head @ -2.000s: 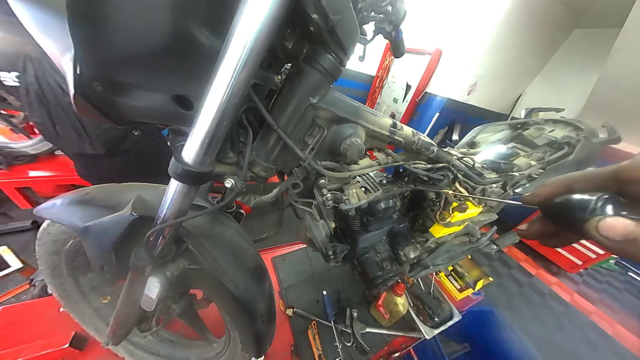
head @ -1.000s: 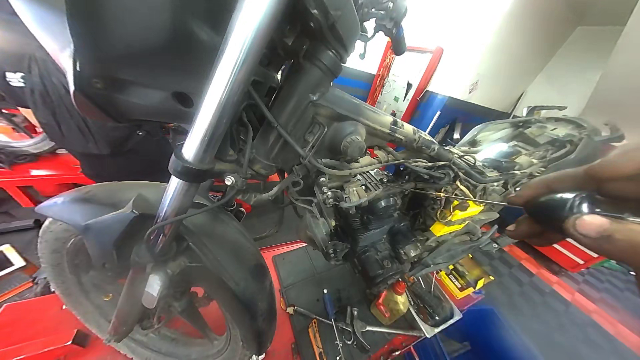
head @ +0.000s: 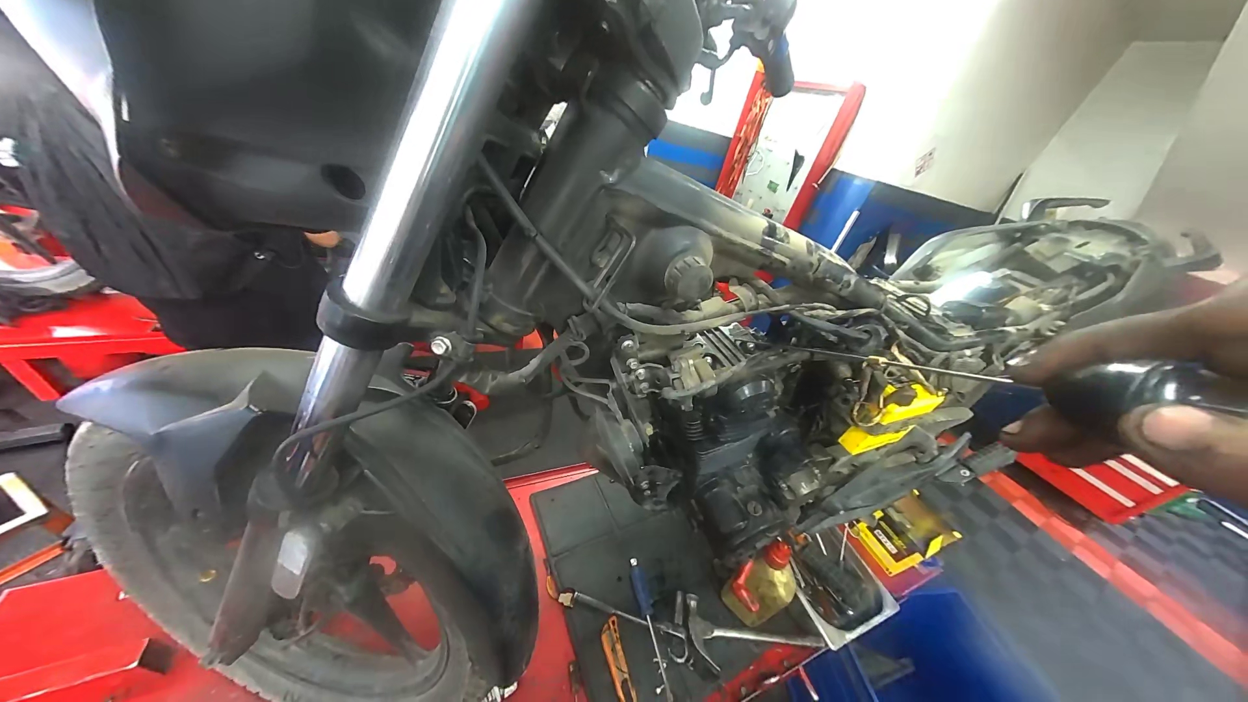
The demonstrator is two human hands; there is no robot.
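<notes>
My right hand (head: 1160,390), at the right edge, is closed around the black handle (head: 1102,392) of a long thin tool, probably a screwdriver. Its metal shaft (head: 936,370) points left across the motorcycle's engine area, and its tip is lost among cables near the cylinder head (head: 726,351). Below the shaft, yellow pieces (head: 877,419) sit beside the engine (head: 741,458). The motorcycle has its front wheel (head: 107,507) and chrome fork tube (head: 429,146) at the left, with the frame tube (head: 741,219) running back to the uncovered tail (head: 1033,273). My left hand is out of view.
Under the engine, a black mat (head: 575,546) on a red stand holds a blue-handled screwdriver (head: 640,585), a hammer (head: 751,637) and an orange-and-black tool (head: 616,658). Nearby are an oil container (head: 762,587), a metal tray (head: 877,619) and a yellow box (head: 902,536). A person in dark clothing (head: 234,283) stands behind the wheel.
The person in dark clothing at the left has shifted behind the motorcycle. My right hand keeps hold of the tool in about the same place.
</notes>
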